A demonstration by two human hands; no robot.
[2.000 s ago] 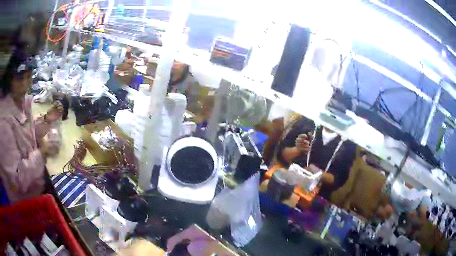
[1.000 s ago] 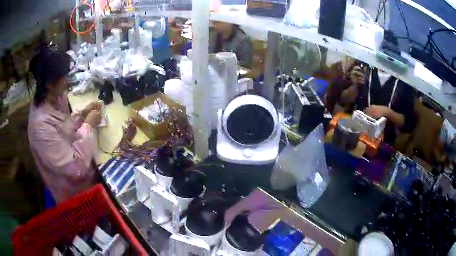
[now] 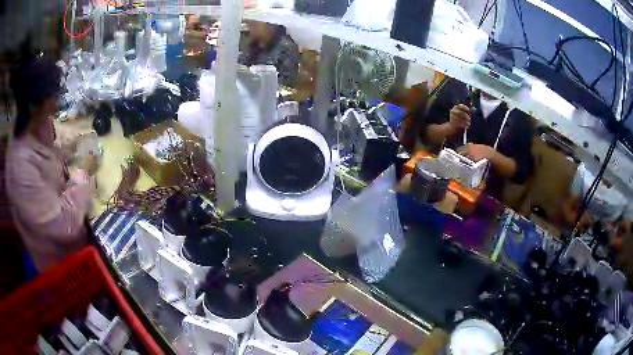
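No hand of mine is in view. Nearest in front, several part-built units with white brackets and black rounded tops stand in a row at the lower left; one black-topped unit stands at the bottom centre, cut off by the edge. A white bracket faces left. A blue and white printed sheet lies beside the units on a pinkish board. A white round-topped tub is at the bottom right.
A red crate holds white and black units at the lower left. A white-framed round device, a clear bag with silvery contents and a heap of black parts are on the bench. One person stands left, another works opposite at an orange fixture.
From two seconds ago, the view has turned downward, showing more units, the printed sheet and the white tub. Since one second ago it has shifted slightly, moving the bench things left.
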